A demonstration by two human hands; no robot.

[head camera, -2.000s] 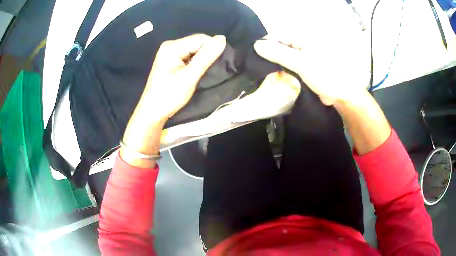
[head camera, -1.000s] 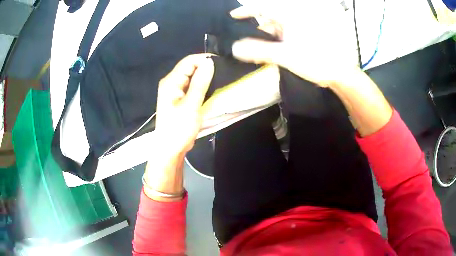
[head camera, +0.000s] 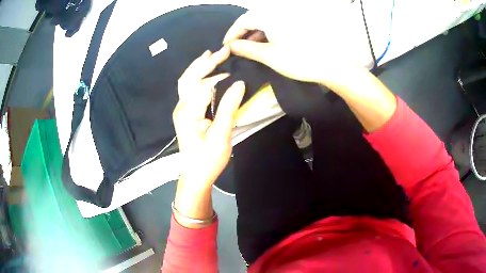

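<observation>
A large black half-moon bag body (head camera: pixel 144 90) lies on the white-covered table, with a small white label (head camera: pixel 158 47) near its top. Its strap (head camera: pixel 96 48) loops off the left end, with a blue-white glint of a slider (head camera: pixel 82 90). A thin pale zip line (head camera: pixel 149 159) runs along the near edge. My left hand (head camera: pixel 205 117) is at the bag's right part, fingertips on the black fabric, thumb apart. My right hand (head camera: pixel 272 48) meets it there and pinches the fabric edge. A small dark metallic thing (head camera: pixel 213 101) shows inside my left hand; I cannot tell what it is.
The white table (head camera: pixel 90 209) has its near edge above my lap. A green crate (head camera: pixel 58 186) stands on the floor at left. A round wastebasket (head camera: pixel 480 141) is at the right edge. Dark and blue cords (head camera: pixel 389 32) lie at the table's right. A crumpled black pile (head camera: pixel 68 13) is upper left.
My left hand has opened its thumb away from its fingers and reached up to my right hand. My right hand has moved left and closed on the fabric. The view has shifted slightly.
</observation>
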